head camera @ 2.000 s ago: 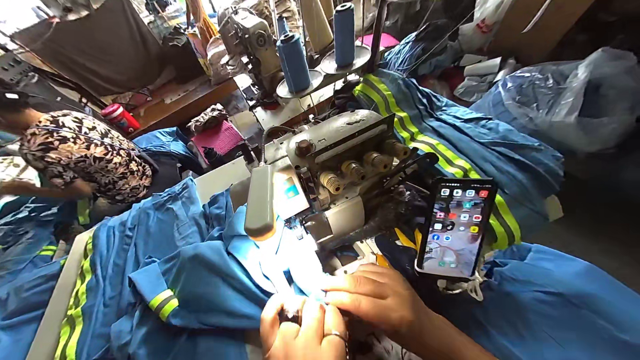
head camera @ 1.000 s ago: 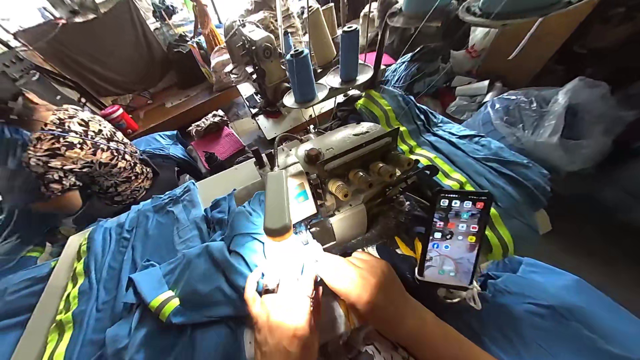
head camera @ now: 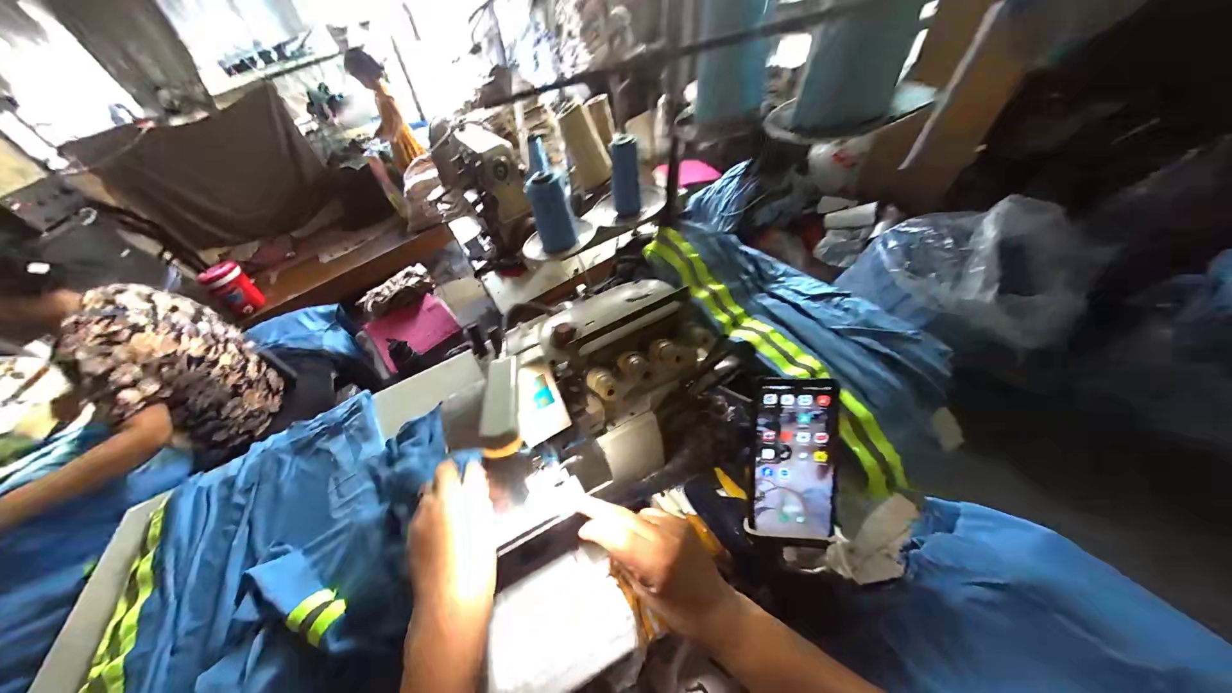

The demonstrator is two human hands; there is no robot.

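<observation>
An overlock sewing machine [head camera: 616, 356] stands at the centre, a bright lamp [head camera: 500, 409] shining on its needle area. My left hand [head camera: 452, 539] is left of the lit needle area, beside blue fabric [head camera: 279, 481] with yellow-green reflective bands; glare hides what its fingers touch. My right hand [head camera: 654, 558] is at the right side of the lit plate, thumb and index finger toward the needle area. Whether it grips anything cannot be told. A white surface [head camera: 558, 626] lies between my forearms. A smartphone [head camera: 794, 462] with a lit screen stands upright to the right of my right hand.
Blue thread cones [head camera: 551, 214] stand behind the machine. A striped blue garment [head camera: 789, 318] lies behind the phone, more blue cloth [head camera: 1049, 597] at the lower right. Clear plastic bags [head camera: 991, 269] are at the right. Another person [head camera: 164, 375] works at the left, near a red container [head camera: 231, 289].
My hands were close together on blue fabric at the needle area; now they are apart, with the white surface showing between them. The view has tilted up.
</observation>
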